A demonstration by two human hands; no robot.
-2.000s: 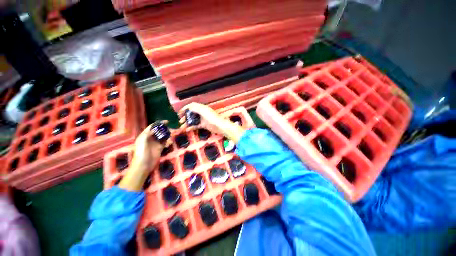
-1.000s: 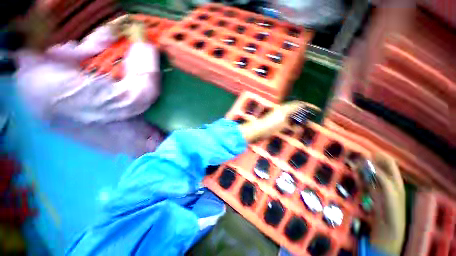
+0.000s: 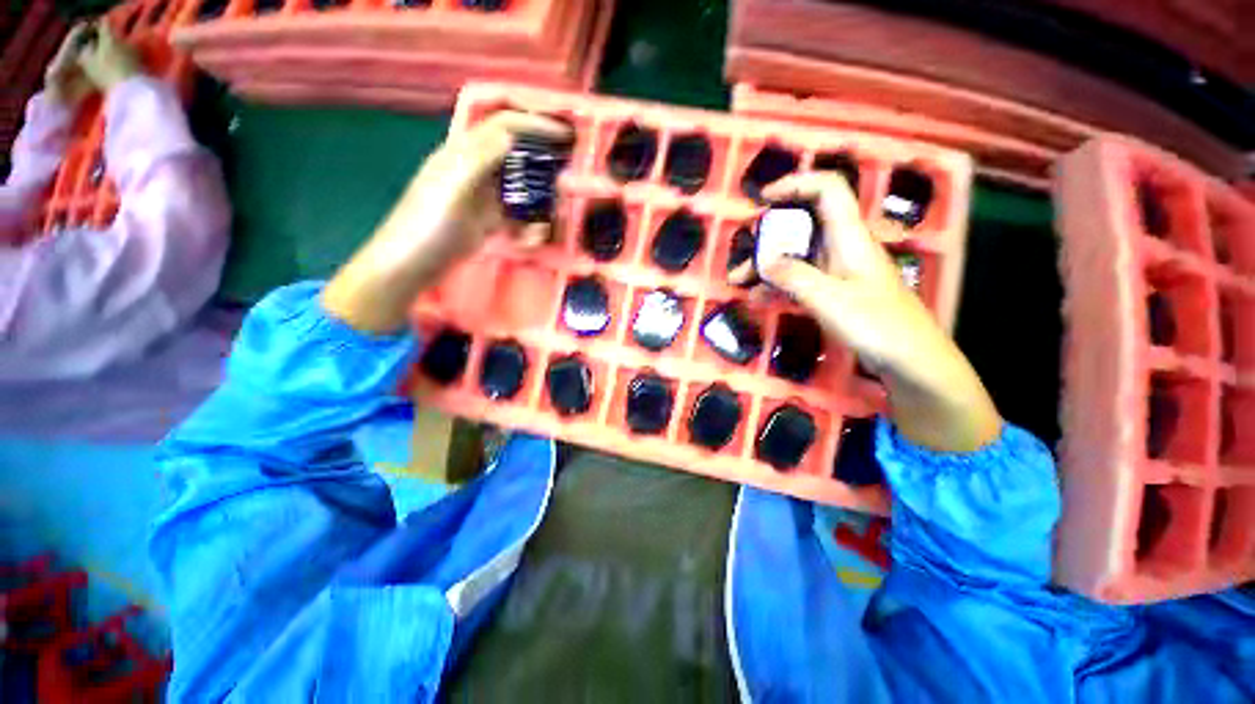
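A pink-red foam tray with a grid of square pockets lies in front of me, most pockets in view holding black watch bodies. Two pockets at the tray's left side are empty. My left hand holds a dark watch body above the tray's upper left; light streaks show on its face. My right hand holds another watch body above the right half, its front showing a bright whitish rectangle, with the thumb at its lower edge. Some watches in the tray's middle row show white glare or lit faces.
Foam trays are stacked at the upper left. Layered foam slabs stand beyond the work tray. Another foam tray is at the right. A co-worker's pale pink-purple sleeve and hands are at the far left. The bench is green.
The view has swung back from the left and sharpened, so the tray now sits centrally. My right hand, blurred at the tray's right edge before, now clearly holds a watch with a bright face.
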